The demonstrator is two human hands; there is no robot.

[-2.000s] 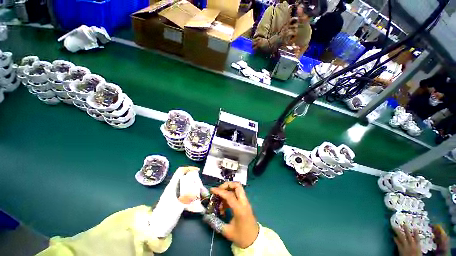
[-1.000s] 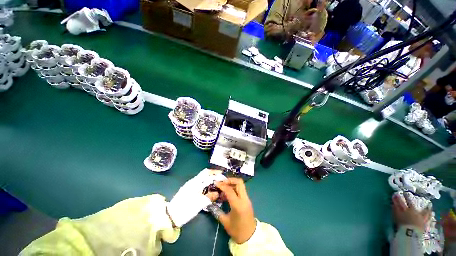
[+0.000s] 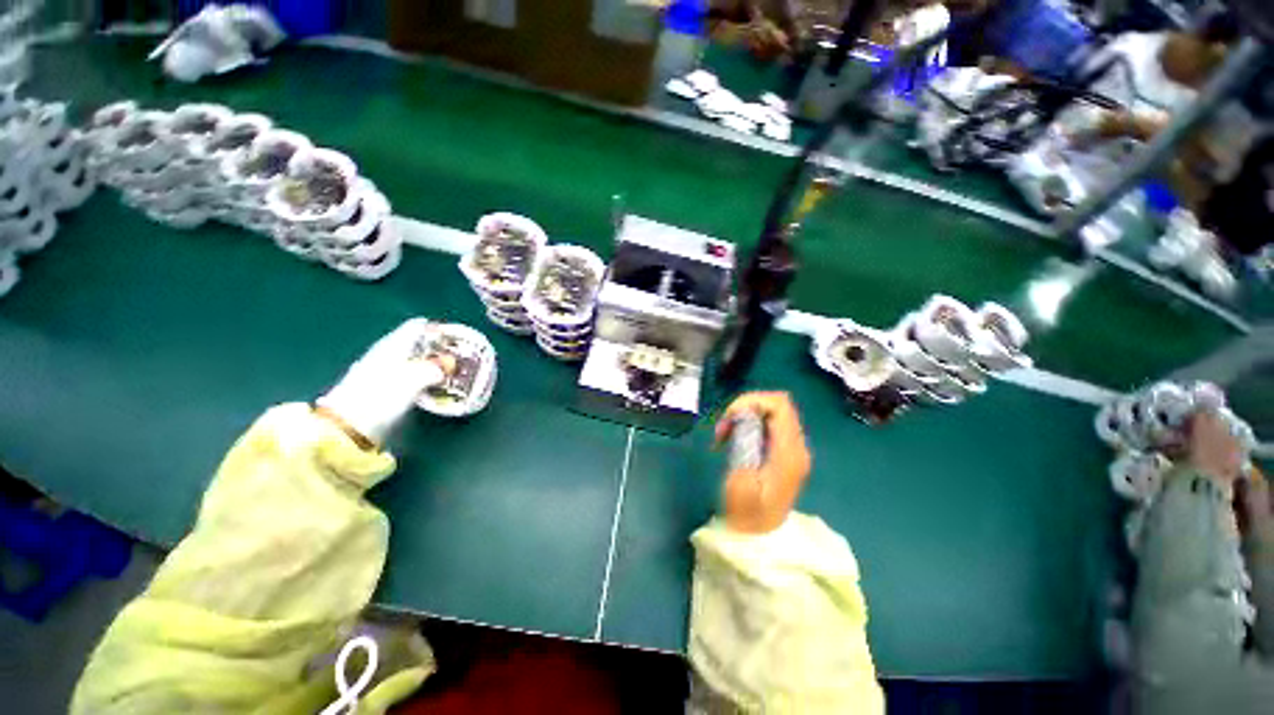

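Note:
My left hand (image 3: 389, 380), in a white glove, grips the left side of a white housing with a board inside (image 3: 477, 374), its fingertips over the rim. The housing is at bench level, left of the short stacks. My right hand (image 3: 766, 461) is bare, with a grey wrap on one finger. Its fingers are curled, and whether it holds something small is hidden. It is in front of the screw feeder's (image 3: 650, 328) right corner, just below the black hanging screwdriver (image 3: 759, 300), which is blurred.
Short stacks of filled housings (image 3: 563, 293) stand left of the feeder. Leaning rows (image 3: 315, 189) reach to the far left. White parts with a dark round module (image 3: 855, 358) lie right of the driver. Another person's arm (image 3: 1195, 559) reaches over white parts at far right.
My hands have come apart. The left moved left onto the single housing. The right moved right and up towards the driver. The dark part they worked on no longer shows. The view has shifted.

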